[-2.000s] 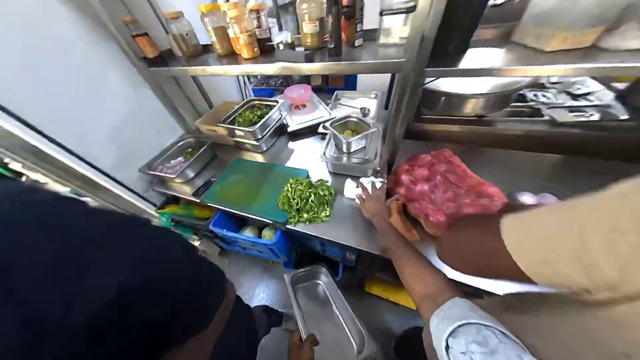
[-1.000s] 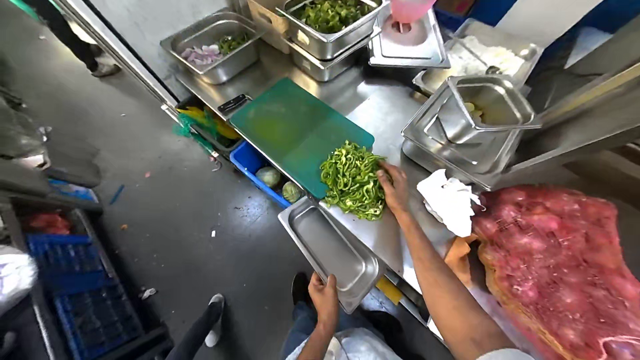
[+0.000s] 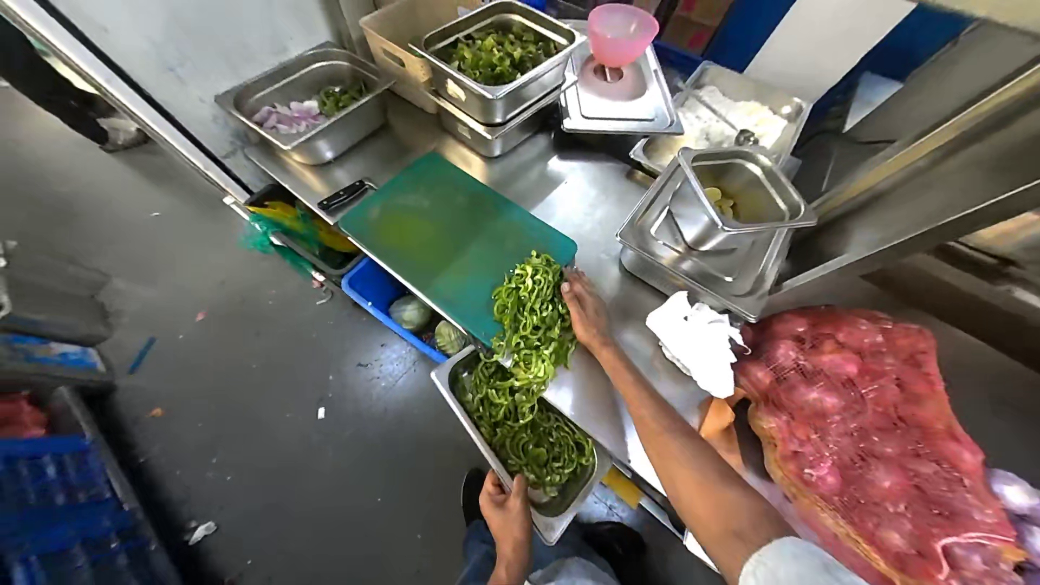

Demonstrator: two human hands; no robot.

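My left hand [image 3: 509, 512] grips the near rim of a steel pan [image 3: 455, 382], tilted below the table's edge. Sliced green peppers [image 3: 536, 447] lie in the pan and join a pile of sliced green peppers [image 3: 532, 309] at the near corner of a green cutting board [image 3: 447, 227]. My right hand [image 3: 587, 309] touches the right side of that pile with its fingers together; whether it holds any strips cannot be told. A black-handled knife [image 3: 345, 197] lies at the board's left corner.
A red mesh sack of onions [image 3: 853, 422] and a white cloth [image 3: 695, 341] are at the right. Steel pans [image 3: 691, 268] stand at the back right, more pans [image 3: 496, 101] behind the board. A blue crate [image 3: 382, 313] with cabbages sits under the table's edge.
Green pepper strips have moved from the board into the pan, which was bare inside a second ago. My right hand stays beside the pile, and my left hand still holds the pan.
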